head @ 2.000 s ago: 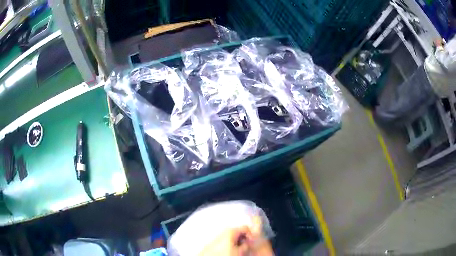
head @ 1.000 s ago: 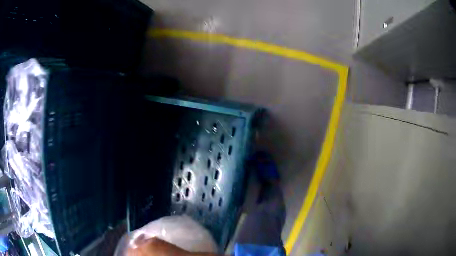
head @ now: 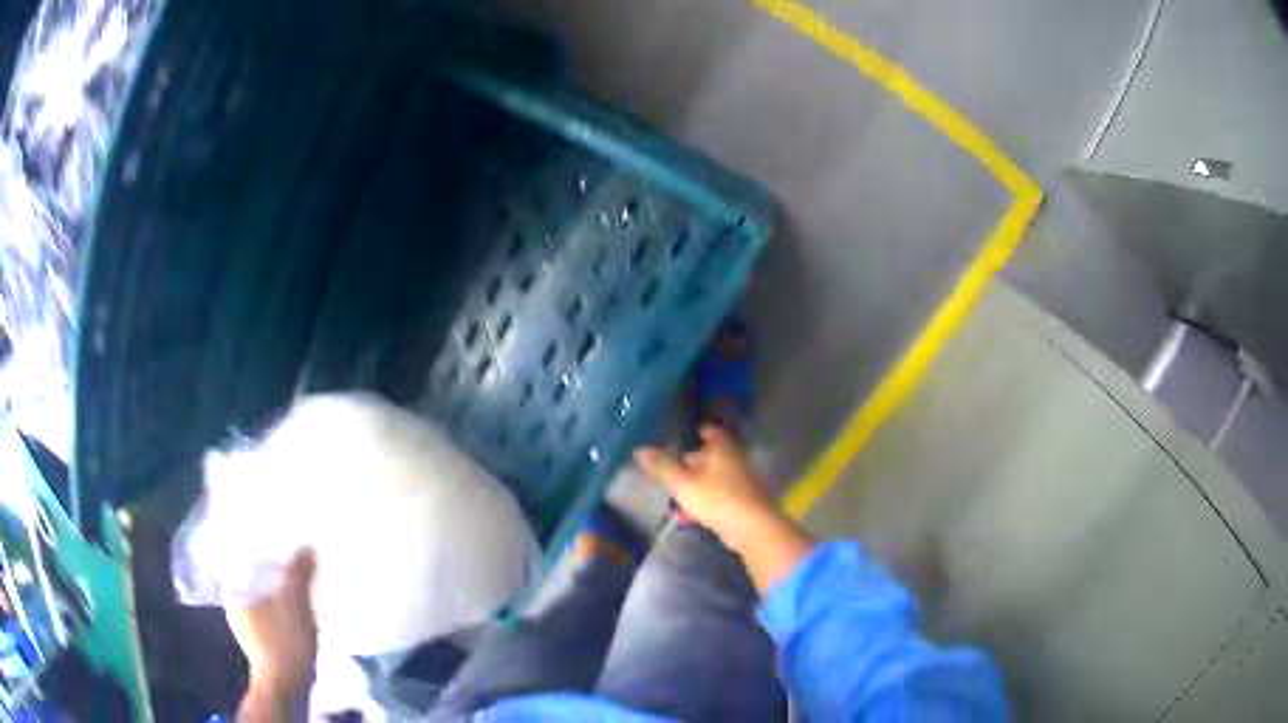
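Note:
My left hand holds a bulky, whitish wrapped bundle over the near left end of a dark green-teal perforated crate on the floor. What is inside the wrapping does not show. My right hand is off the bundle, just beyond the crate's near right edge, with nothing visible in it; its fingers are partly spread, a little blurred.
A taller dark teal crate with clear crinkled plastic stands at the left. A green bench edge shows at lower left. A yellow line runs on the grey floor. My legs and feet are beside the crate. Pale panels are at right.
The view has turned from the bench and the bagged crate down to the floor crate. The white bundle shows more fully over the crate, and my right hand and blue sleeve have come into view.

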